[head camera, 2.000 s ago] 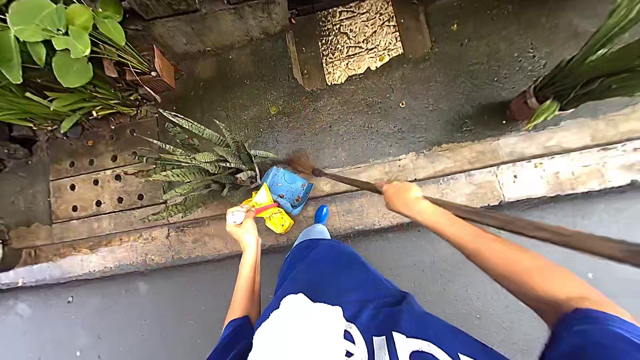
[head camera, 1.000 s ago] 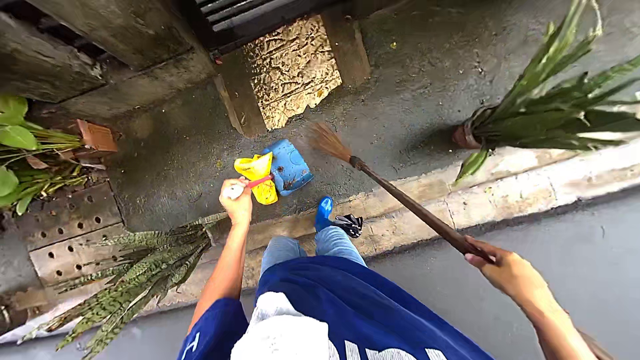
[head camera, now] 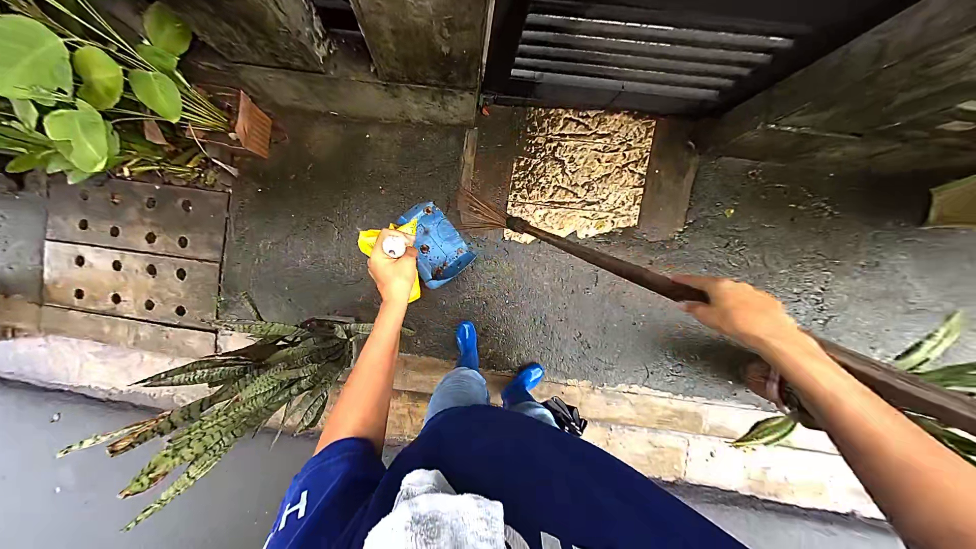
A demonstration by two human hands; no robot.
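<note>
My left hand (head camera: 393, 268) grips the white-topped handle (head camera: 394, 245) of a blue dustpan (head camera: 438, 245), with yellow plastic (head camera: 369, 242) beside and below the hand. Dark bits of debris lie in the pan. My right hand (head camera: 736, 309) is closed around the long wooden handle of a stick broom (head camera: 595, 259). The broom's bristles (head camera: 482, 213) are just right of the pan, near the left edge of a textured yellowish mat or slab (head camera: 579, 171).
A spiky potted plant (head camera: 267, 374) spreads at lower left, and a leafy plant (head camera: 84, 99) with a terracotta planter (head camera: 254, 126) at upper left. Perforated slabs (head camera: 133, 259) lie between them. A slatted metal gate (head camera: 610, 57) borders the top. A pale curb (head camera: 648, 442) runs behind my blue boots (head camera: 467, 347).
The view has shifted strongly over the pavement. Both feet in blue boots now stand beyond the curb. The dustpan, which was by the curb, is farther in on the dark pavement, and the broom has moved with it.
</note>
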